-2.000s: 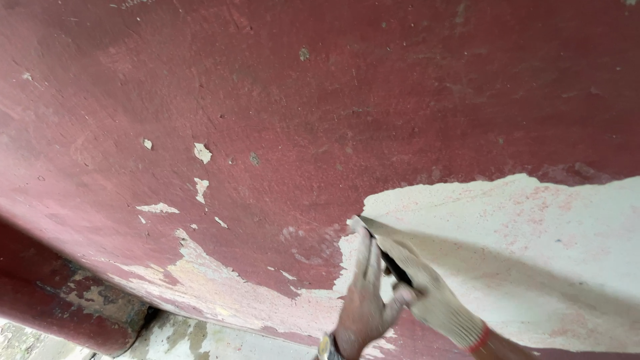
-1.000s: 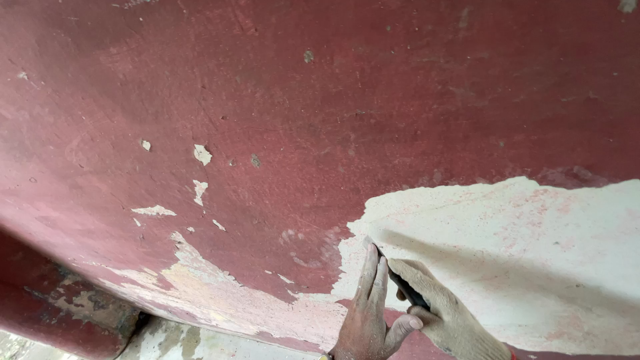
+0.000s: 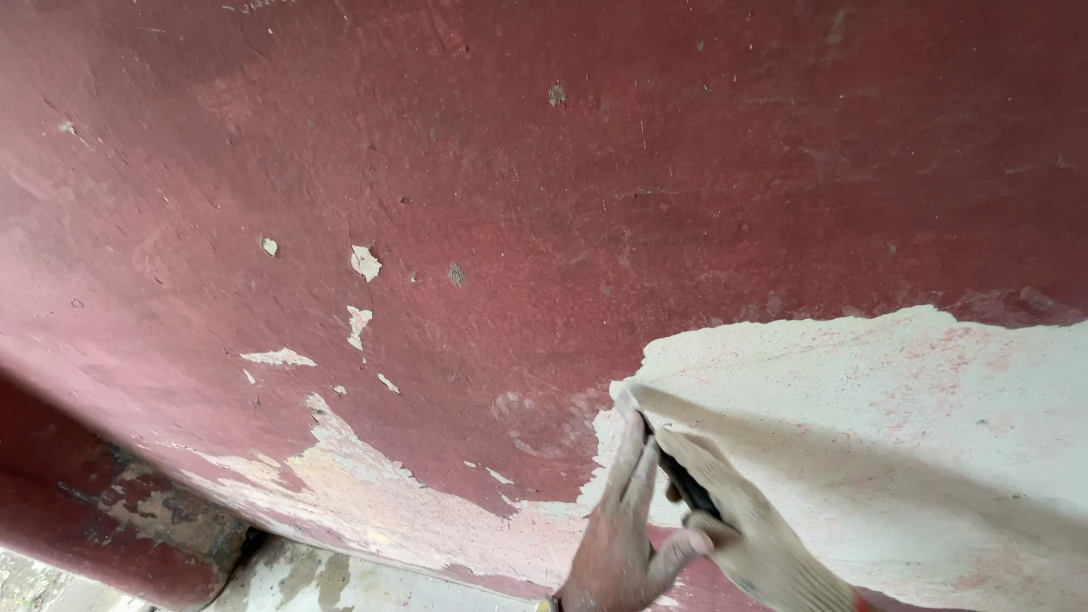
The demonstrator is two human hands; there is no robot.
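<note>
A wall in dark red paint (image 3: 510, 187) fills the view, with a large bare off-white area (image 3: 850, 408) at the lower right. My right hand (image 3: 748, 510), in a knitted glove, is closed around the black handle of a scraper (image 3: 685, 480). The scraper's tip is at the left edge of the bare area, where the red paint ends. Ungloved and dusty, my left hand (image 3: 625, 518) lies just left of the tool, its fingertips against the blade end. The blade is mostly hidden by the fingers.
Small chipped spots, one of them a pale patch (image 3: 365, 262), mark the red paint on the left. Flaking paint (image 3: 365, 476) runs along the wall's lower part. A red rounded ledge (image 3: 110, 518) with worn paint meets the pale stained floor (image 3: 297, 578) at the lower left.
Both hands moved slightly down from the paint edge at first, and since one second ago they have moved a little back up along it. The scraper has stayed in my right hand.
</note>
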